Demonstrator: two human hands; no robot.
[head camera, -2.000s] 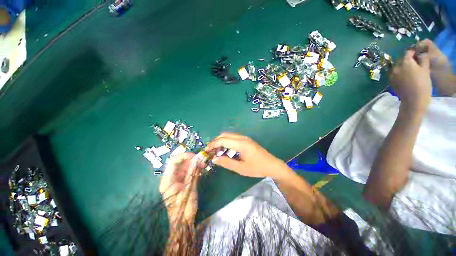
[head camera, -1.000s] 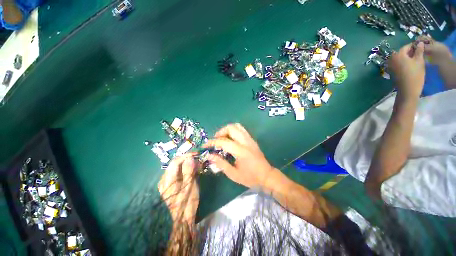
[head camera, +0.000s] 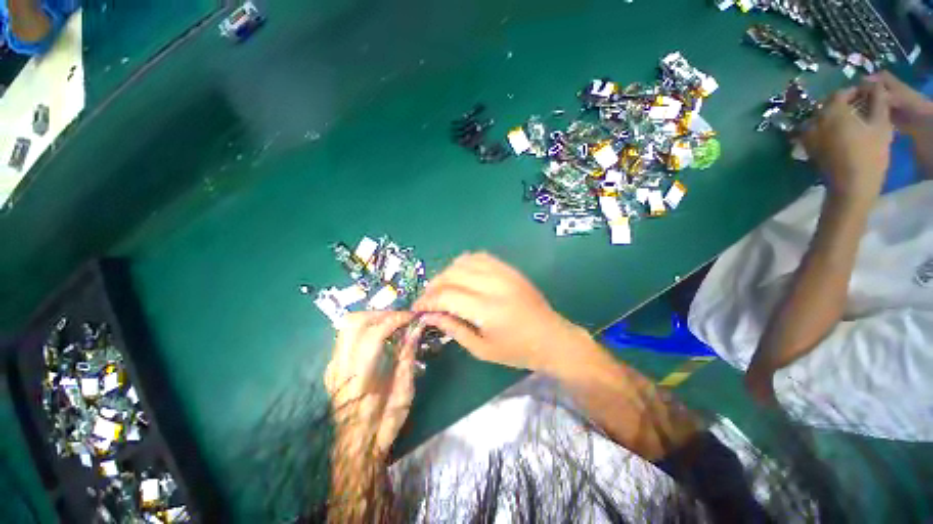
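Observation:
My left hand (head camera: 370, 358) and my right hand (head camera: 486, 307) meet at the fingertips near the bench's front edge. Between them they hold a circuit board assembly (head camera: 430, 338), mostly hidden by the fingers. A small loose pile of circuit board assemblies (head camera: 370, 274) with white rectangles lies just beyond my hands. A larger pile (head camera: 619, 154) lies further off to the right, with orange-yellow strips on some units. A small heap of black parts (head camera: 477, 135) lies left of the larger pile.
A black tray (head camera: 153, 384) of boards stands at left. A coworker's hands (head camera: 854, 128) work at right over a small pile. Panelled boards (head camera: 844, 36) lie beyond. A single unit (head camera: 241, 20) lies on the far strip. A white sheet (head camera: 46, 107) is upper left. A green item (head camera: 707, 154) touches the larger pile.
My fingertips have closed together around the assembly, which shows less now. The view has shifted slightly, and the piles appear a little further right than at first.

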